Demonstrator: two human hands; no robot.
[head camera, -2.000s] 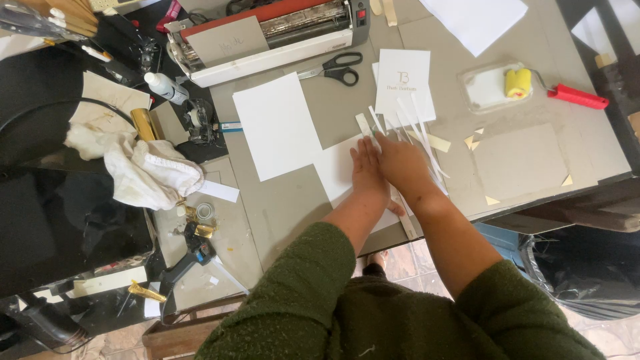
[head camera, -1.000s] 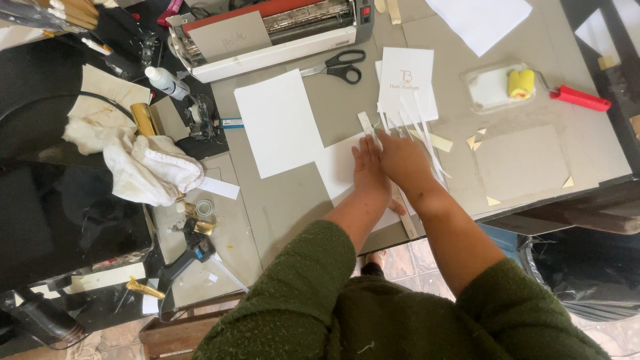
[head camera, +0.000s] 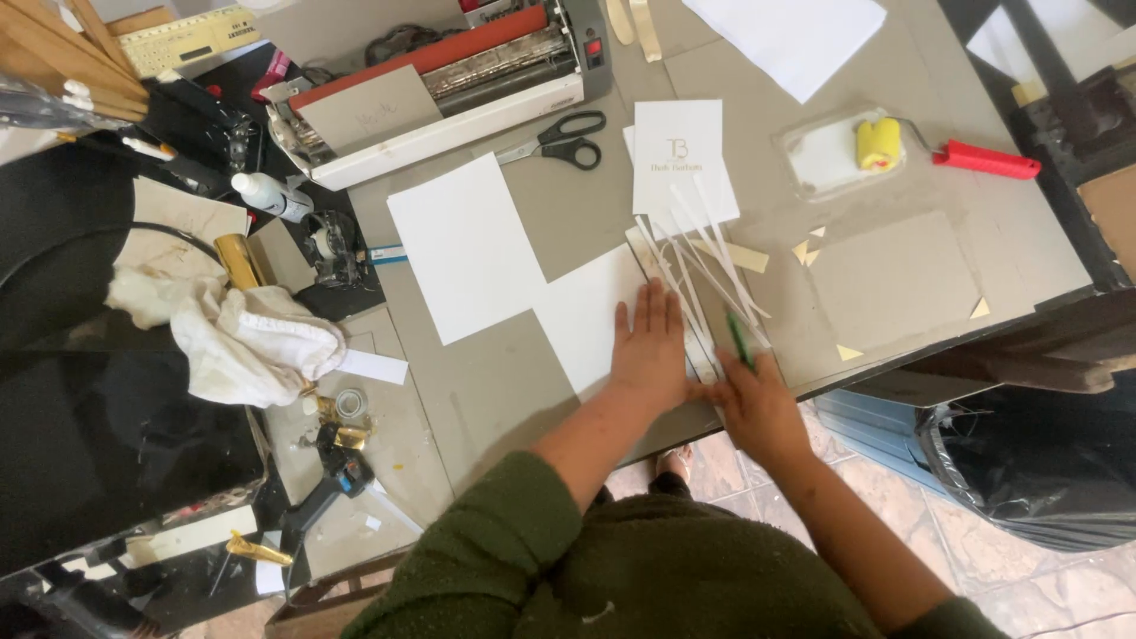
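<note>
My left hand (head camera: 650, 351) lies flat, fingers spread, on a white sheet of paper (head camera: 581, 306) and against a metal ruler (head camera: 670, 293) along its right side. My right hand (head camera: 761, 404) is closed on a green cutter or pen (head camera: 738, 339), just right of the ruler's near end; which tool it is cannot be told. Several thin white paper strips (head camera: 710, 240) fan out beyond the hands, partly over a white card with a printed logo (head camera: 679, 155). Another white sheet (head camera: 466, 248) lies to the left, its corner meeting the first.
Black-handled scissors (head camera: 568, 142) lie beside a laminator-like machine (head camera: 453, 124). A yellow foam roller (head camera: 879, 145) with a red handle rests on a tray at the right. A white cloth (head camera: 253, 337), a glue gun (head camera: 333, 484) and a tape dispenser (head camera: 333, 248) are at the left.
My right hand has drawn back toward the table's near edge, away from beside the left fingers, and the green tool now shows. My left hand stays on the paper with its fingers more spread.
</note>
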